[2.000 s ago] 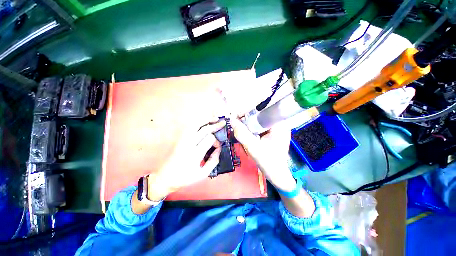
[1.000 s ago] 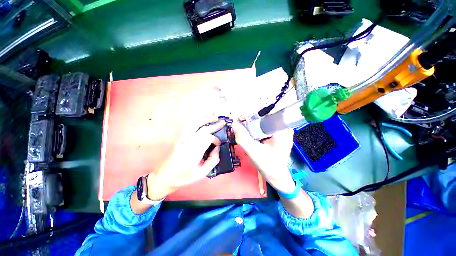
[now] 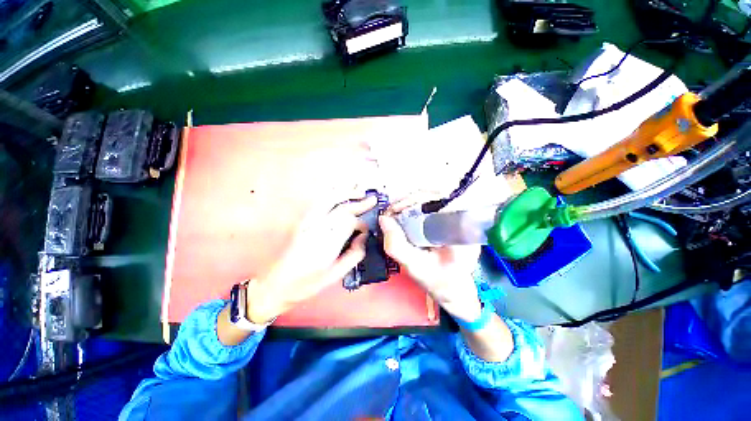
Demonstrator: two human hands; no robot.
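Observation:
A half-assembled black unit (image 3: 375, 261) is held over the orange-red mat (image 3: 239, 197). My left hand (image 3: 317, 247) grips it from the left side, fingers at its upper part. My right hand (image 3: 428, 259) is on its right side and holds a dispensing syringe (image 3: 454, 229) with a translucent barrel, a green top and a clear hose. The syringe lies nearly level, its front end at my right fingers. Its tip and the exact contact with the unit are hidden by the fingers.
An orange screwdriver (image 3: 630, 148) hangs at the right. Its green neighbour partly covers the blue screw tray (image 3: 568, 255). Teal-handled cutters (image 3: 655, 238) lie further right. Black units (image 3: 123, 152) line the left; another with a white label (image 3: 368, 33) is at the back. White papers (image 3: 609, 90) lie back right.
The syringe's green top has swung lower, over the blue tray, and its hose lies lower. The orange screwdriver has shifted slightly. Both hands stay at the unit with small finger shifts.

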